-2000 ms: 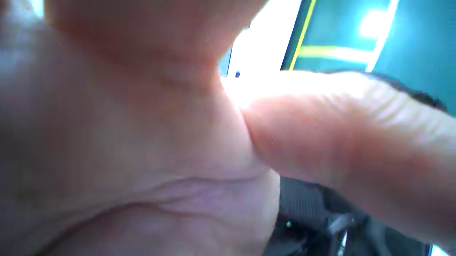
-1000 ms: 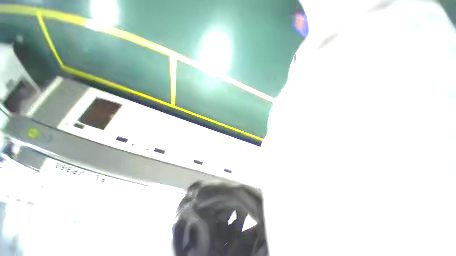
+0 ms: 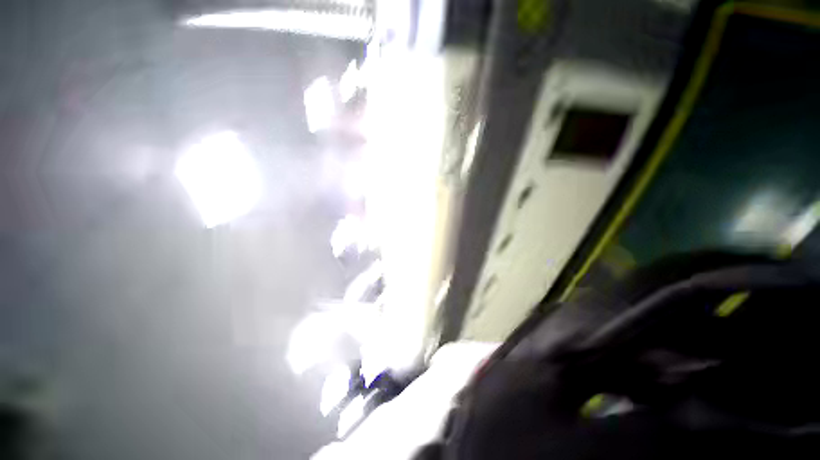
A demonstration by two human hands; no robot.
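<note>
No hand can be made out in the head view. The view is tilted, blurred and partly overexposed. A white machine panel [image 3: 530, 243] runs slantwise right of the middle, with a dark rectangular window [image 3: 590, 135] and several small dark slots. A grey strip [image 3: 503, 162] runs along its left side. A large dark object [image 3: 683, 359] fills the lower right; I cannot tell what it is. A bright white shape [image 3: 414, 404] lies beside it at the bottom; I cannot tell what it is.
A dark green floor [image 3: 755, 117] with a yellow line [image 3: 670, 153] shows at the right, beyond the panel. A blurred grey surface [image 3: 117, 296] with a bright glare patch [image 3: 218, 178] fills the left. A glaring white band [image 3: 405, 198] runs down the middle.
The view has turned sharply, so the panel runs steeply at the right. The dark object now fills the lower right. The hand seen two seconds ago is gone from view.
</note>
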